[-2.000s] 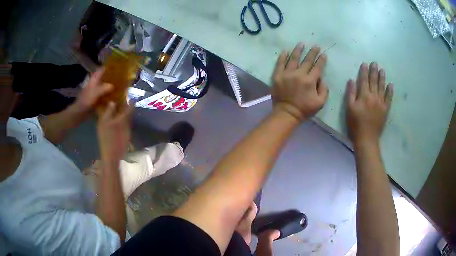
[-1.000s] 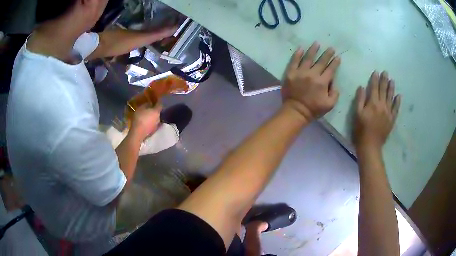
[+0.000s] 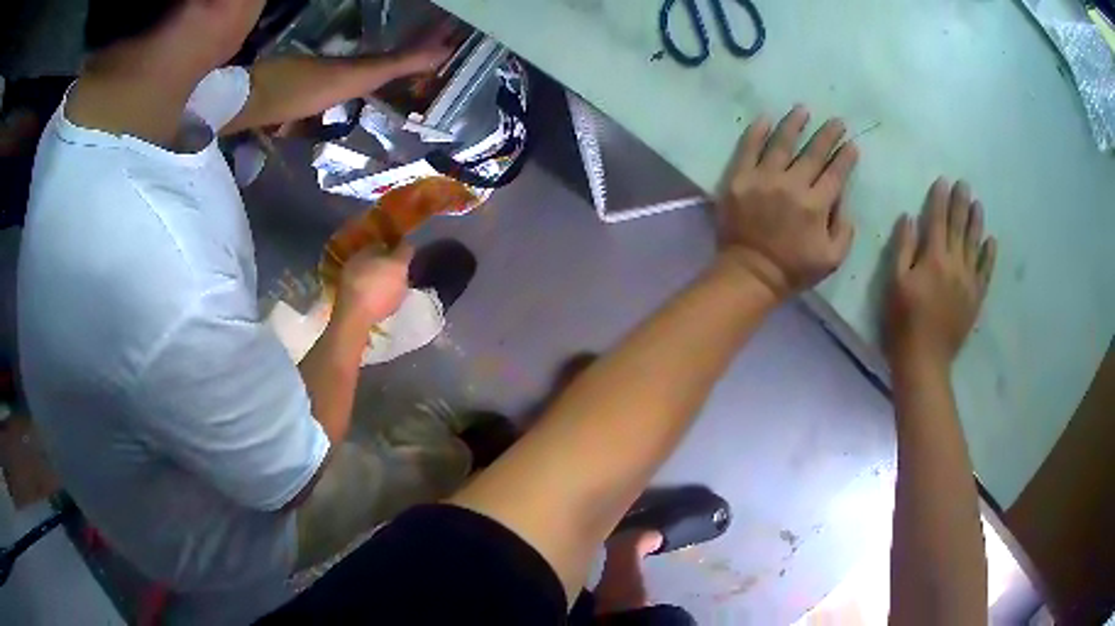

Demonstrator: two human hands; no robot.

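My left hand (image 3: 785, 202) lies palm down on the pale green table (image 3: 978, 86) near its edge, fingers apart, holding nothing. My right hand (image 3: 939, 275) lies flat on the same table to the right, also empty, fingers slightly spread. Scissors (image 3: 712, 27) with dark looped handles lie at the top of the view, beyond my left hand; their blades are cut off by the frame edge.
A person in a white shirt (image 3: 153, 306) stands at left, holding an orange-brown translucent item (image 3: 397, 218) and reaching toward an open drawer (image 3: 462, 92). A patterned bag (image 3: 489, 159) is below it. Silvery wrap (image 3: 1076, 73) lies at the upper right.
The person at left has moved up and right, lowered the orange-brown item and extended an arm to the drawer. The table, scissors and my hands have shifted slightly right in view; my hands stay flat.
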